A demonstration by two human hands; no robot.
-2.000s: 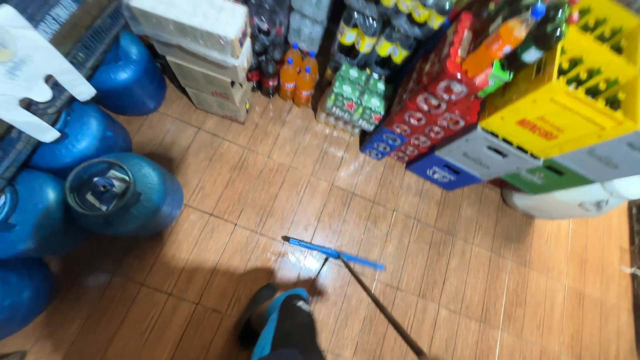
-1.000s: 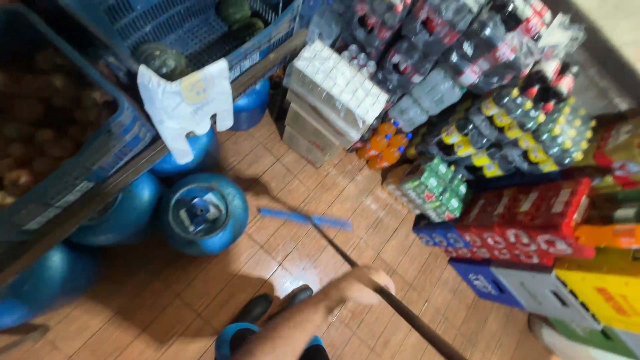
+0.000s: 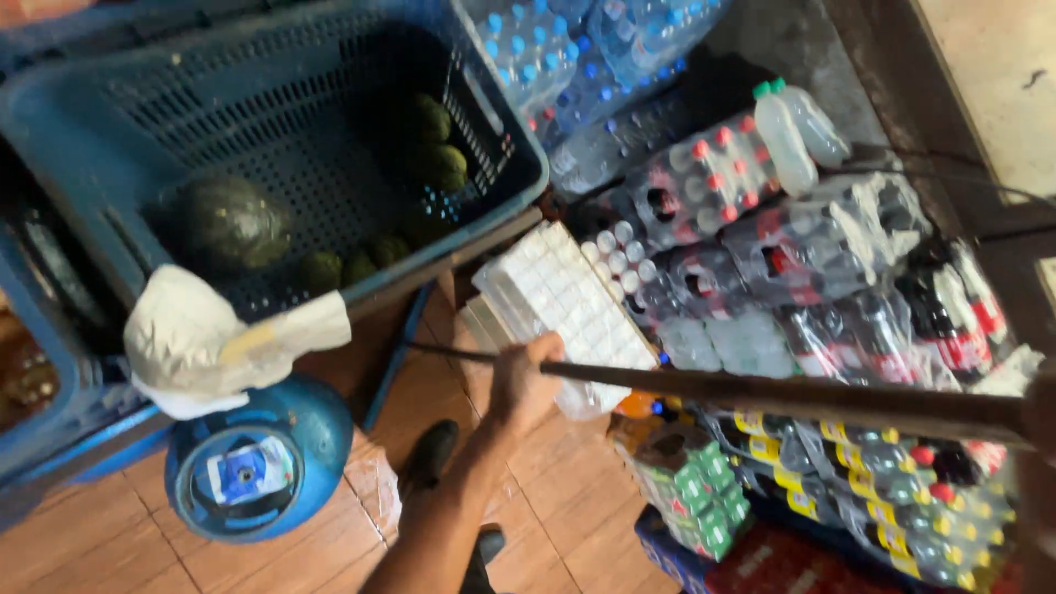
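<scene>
My left hand is closed around the dark pole of a floor squeegee. The pole runs from the narrow blue squeegee head, low by the floor below the large crate, to the right edge. There a dark, blurred shape at the pole's end seems to be my right hand; its fingers cannot be made out. Beneath my left hand lies a plastic-wrapped white pack on cardboard boxes. A blue gas cylinder stands left of the squeegee head, partly under a white plastic bag.
A blue crate holding dark green produce is at upper left. Wrapped drink bottles, green can packs and yellow-labelled bottles crowd the right. My shoes are on the tiled floor.
The view has swung a lot toward the crate and upper bottle stacks. The squeegee head, in the open floor earlier, is now close beside the crate's support. The pole lies more level across the view.
</scene>
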